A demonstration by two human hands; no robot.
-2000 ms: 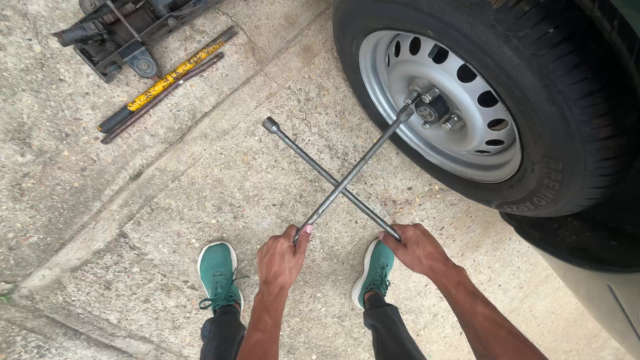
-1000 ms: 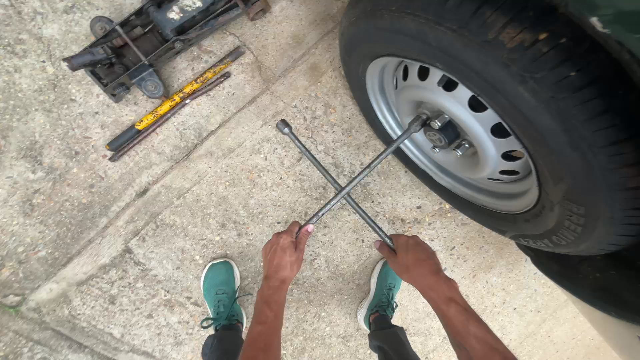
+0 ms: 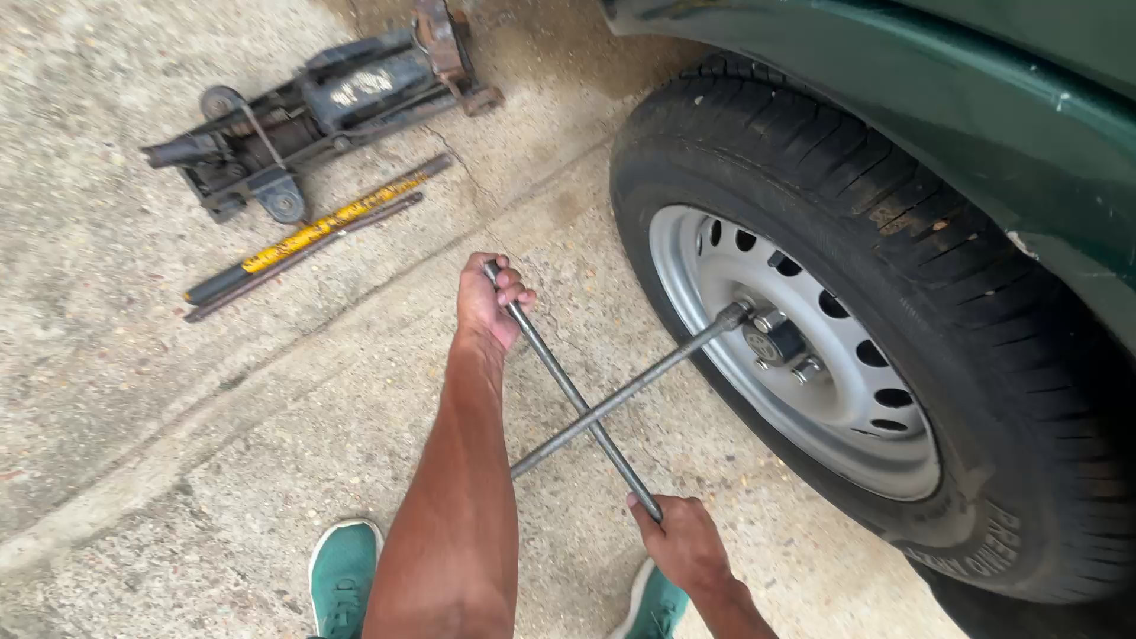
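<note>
A four-way lug wrench (image 3: 550,359) has one socket end on a lug nut of the silver steel wheel (image 3: 861,404), beside the dark centre cap (image 3: 772,341). My left hand (image 3: 491,302) is closed around the end of the upper left arm of the wrench. At the end of the opposite arm, lower right, my right hand (image 3: 688,546) grips the bar. Other lug nuts (image 3: 808,370) show around the cap. My left forearm hides the wrench's lower left end. The black tyre (image 3: 754,151) surrounds the wheel, under a green car fender (image 3: 958,98).
A worn trolley jack (image 3: 355,98) lies on the concrete ground at the upper left. Beside it are a yellow and black bar (image 3: 311,232) and a thin rusty rod (image 3: 355,224). My green shoes (image 3: 344,577) stand below the wrench.
My left hand has moved from the wrench's lower left arm up to its upper left end. My right hand still grips the lower right arm. The view has shifted, showing more of the fender.
</note>
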